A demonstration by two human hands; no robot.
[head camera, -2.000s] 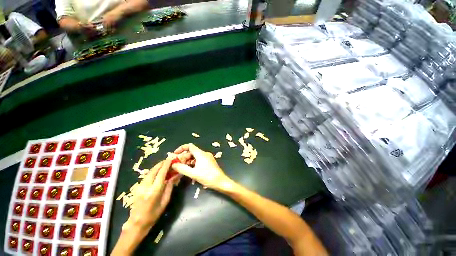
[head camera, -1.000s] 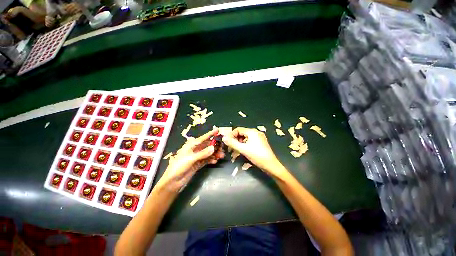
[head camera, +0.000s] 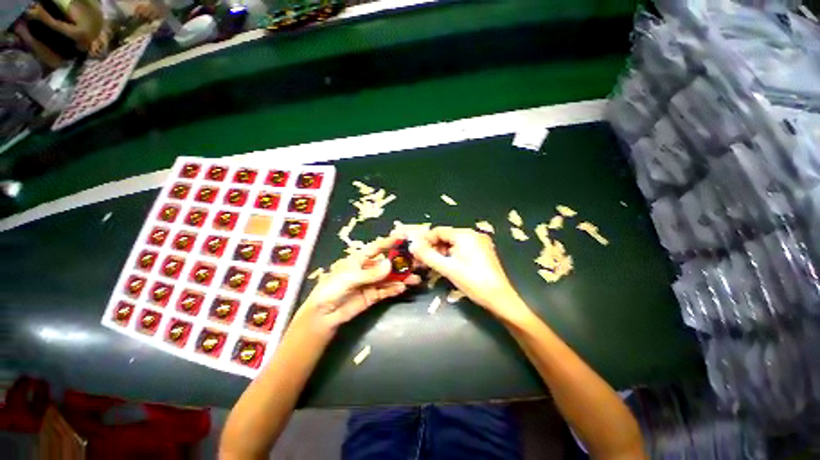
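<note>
A small red square module [head camera: 400, 262] with a dark centre and gold spot is held at the fingertips above the dark green bench. My left hand [head camera: 358, 283] grips it from the left. My right hand [head camera: 463, 260] has its fingertips at the module's upper right edge; whether they grip it or a small slip is hidden. The white foam tray [head camera: 327, 193] lies at the left with red modules in its pockets and one pale beige pocket [head camera: 260, 225]. Beige slips lie in a pile behind my hands [head camera: 369, 207] and in a pile to the right [head camera: 554, 260].
Clear plastic blister trays [head camera: 692, 180] stand stacked at the right. A small white paper [head camera: 530, 137] lies by the white rail [head camera: 405, 137]. The green conveyor [head camera: 378, 81] runs behind. Across it are another foam tray [head camera: 103, 81] and a person's arm [head camera: 54, 40]. Red stools [head camera: 135, 431] show below.
The view has swung left and down, so the tray shows whole and the far foam tray appears. The module in my left hand now shows its dark, gold-spotted face. My hands stay close together.
</note>
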